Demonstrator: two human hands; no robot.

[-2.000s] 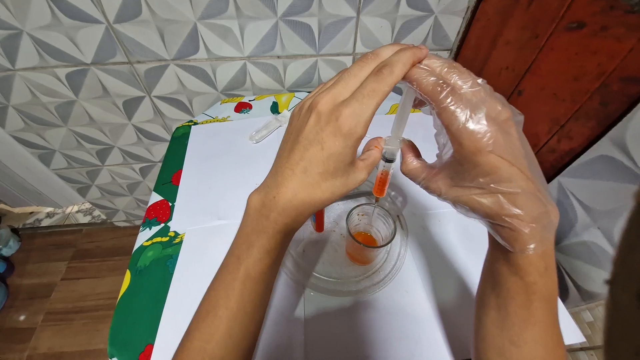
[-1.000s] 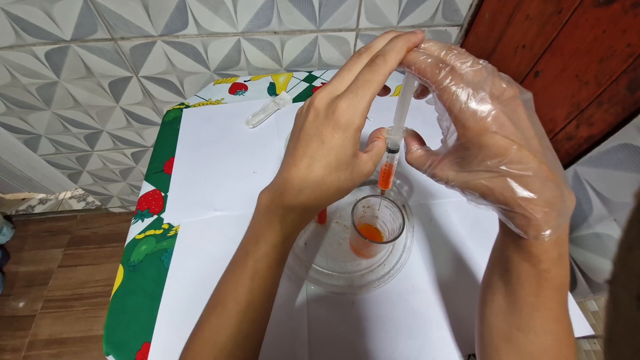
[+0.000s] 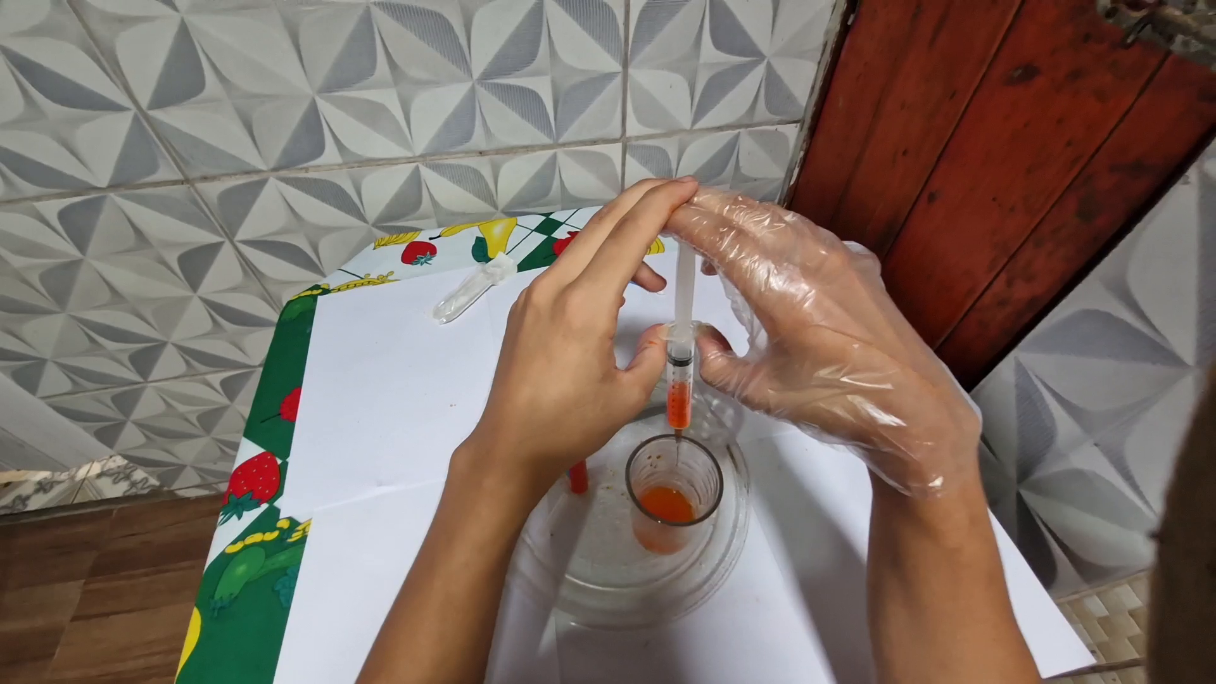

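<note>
Between my two hands stands a plastic syringe (image 3: 679, 380), its plunger pulled far out and orange liquid in the lower barrel. My bare left hand (image 3: 584, 351) and my right hand (image 3: 817, 332), in a clear plastic glove, grip it together: thumbs at the barrel's flange, fingers at the plunger's top. The needle points down into a clear cup (image 3: 674, 484) that holds some orange liquid. Whether its tip touches the liquid is unclear. Under the cup lies a round clear dish (image 3: 608, 579). A red tube-like object (image 3: 579, 477) shows partly behind my left wrist.
White paper sheets (image 3: 380, 399) cover much of the table, over a fruit-patterned tablecloth (image 3: 252, 484). A clear plastic wrapper or tube (image 3: 475, 287) lies at the back left. Behind the table rise a tiled wall (image 3: 380, 95) and a red wooden panel (image 3: 988, 142).
</note>
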